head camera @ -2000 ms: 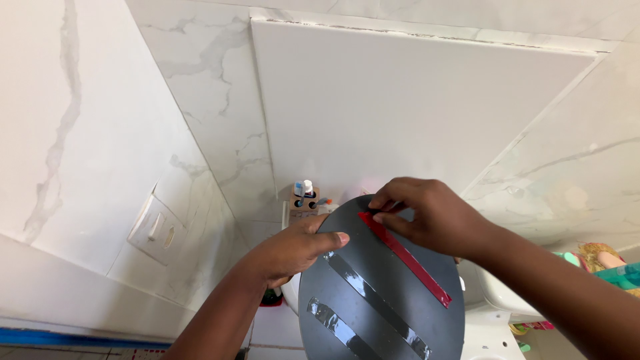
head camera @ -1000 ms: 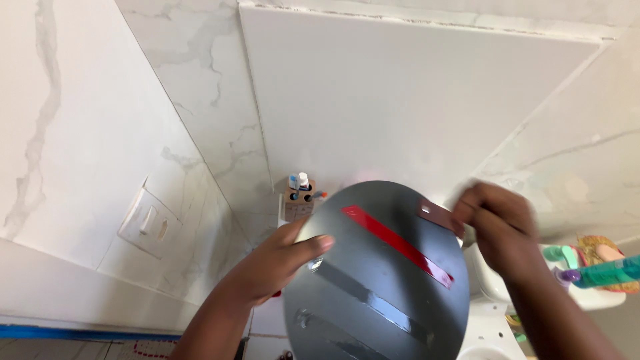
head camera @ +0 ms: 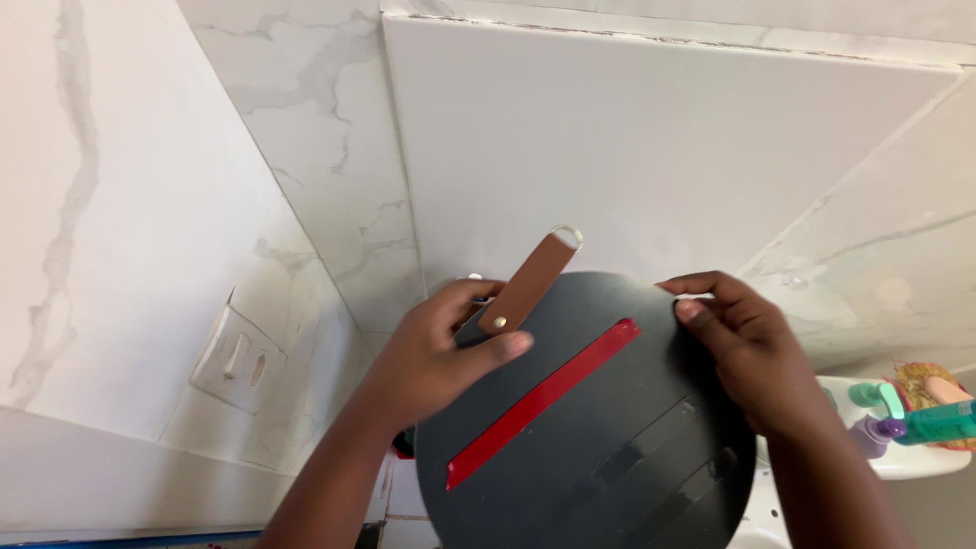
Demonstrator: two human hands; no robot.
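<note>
A round dark grey board (head camera: 564,457) is held between my two hands, its back face toward me. One red strip of tape (head camera: 541,400) runs diagonally across it, and clear, glossy strips (head camera: 648,442) lie lower right. At the upper left rim a brown strap (head camera: 528,282) with a metal stud and a ring at its end sticks out past the edge. My left hand (head camera: 450,347) grips the rim beside the strap's base, thumb on the face. My right hand (head camera: 732,343) pinches the upper right rim between thumb and fingers.
Behind the board is a white panel (head camera: 610,145) on a marbled tile wall (head camera: 305,114). A wall switch plate (head camera: 238,358) is at left. On the right, a white basin ledge (head camera: 915,461) holds a teal bottle (head camera: 938,423), a purple pump bottle (head camera: 877,435) and a mesh sponge (head camera: 915,381).
The board has been turned, so the red strip slants the other way and the strap has moved from the upper right to the upper left. My right hand has returned to the rim.
</note>
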